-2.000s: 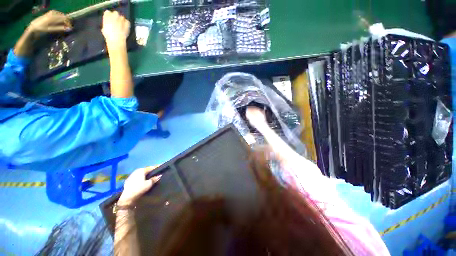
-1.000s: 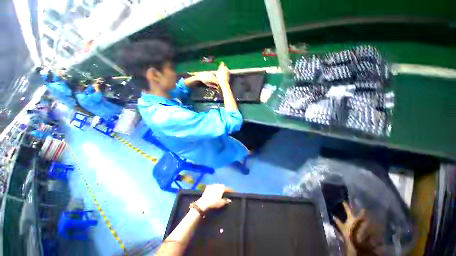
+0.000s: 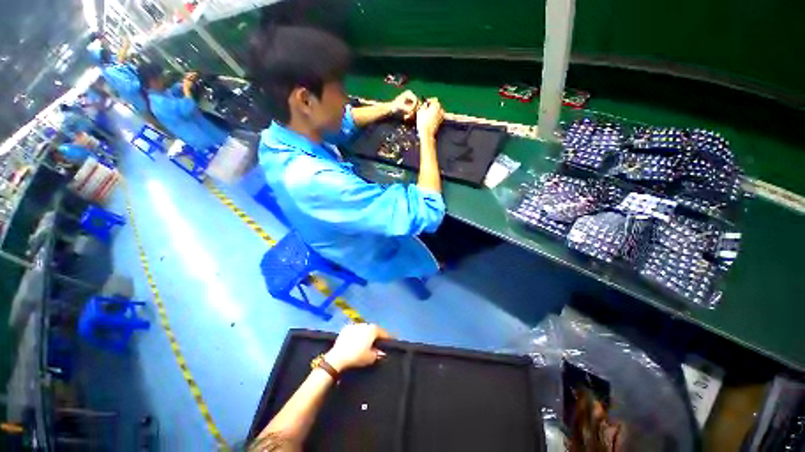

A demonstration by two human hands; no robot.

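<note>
The black two-compartment parts tray [image 3: 468, 397] is low in front of me, its lower part cut off by the picture's edge. Only a tiny pale speck shows in its left half. My left hand [image 3: 355, 346] grips the tray's far rim. A clear plastic bag [image 3: 649, 375] lies open right of the tray, with a dark opening. My right hand [image 3: 593, 428] is at that opening, dark and blurred; whether it holds anything cannot be told.
A person in a blue smock [image 3: 340, 199] works at a tray [image 3: 468, 152] on the green bench [image 3: 768, 309]. Bagged small components [image 3: 653, 243] lie on the bench. A blue stool [image 3: 304, 274] stands on the floor. A carton [image 3: 737, 415] is at lower right. More workers sit farther left.
The view has swung up and left along the line. The tray has turned and sits lower in view, still in my left hand. My right hand stays at the bag and looks darker.
</note>
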